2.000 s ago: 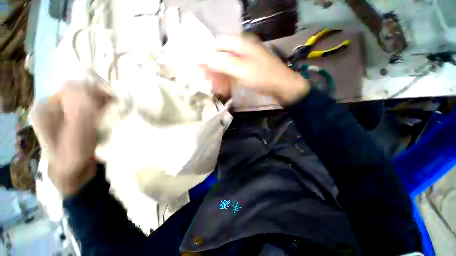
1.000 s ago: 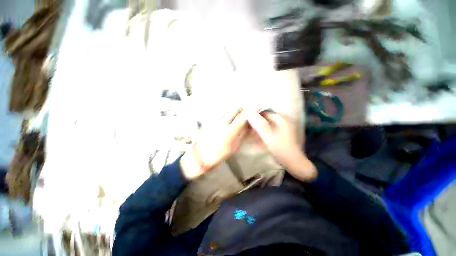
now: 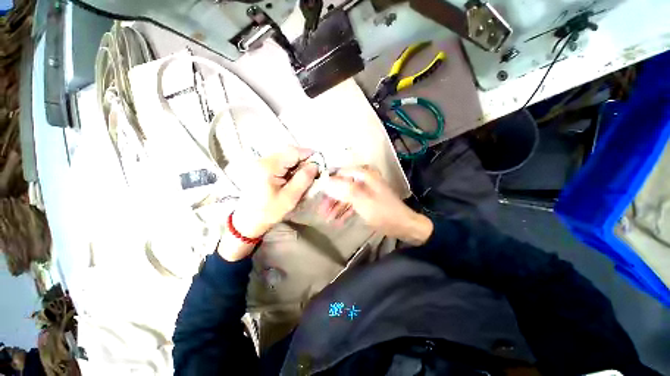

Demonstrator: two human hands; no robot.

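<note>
A large pale canvas bag lies over the machine bed and hangs onto my dark apron. A small dark label and beige straps show on its left part. My left hand, with a red bead bracelet at the wrist, pinches a small dark ring-like thing at the cloth; what it is exactly I cannot tell. My right hand is close beside it, fingers bent and pinching at the cloth; the fingertips are partly lost in glare.
Yellow-handled pliers and teal-handled scissors lie right of the bag. A dark block and a metal lever with an end plate are behind. A blue crate with beige cloth stands at the right.
Two seconds ago my hands were far apart; they have come together over the bag. Since one second ago the bag's label and straps have come into clearer view, and the view has shifted.
</note>
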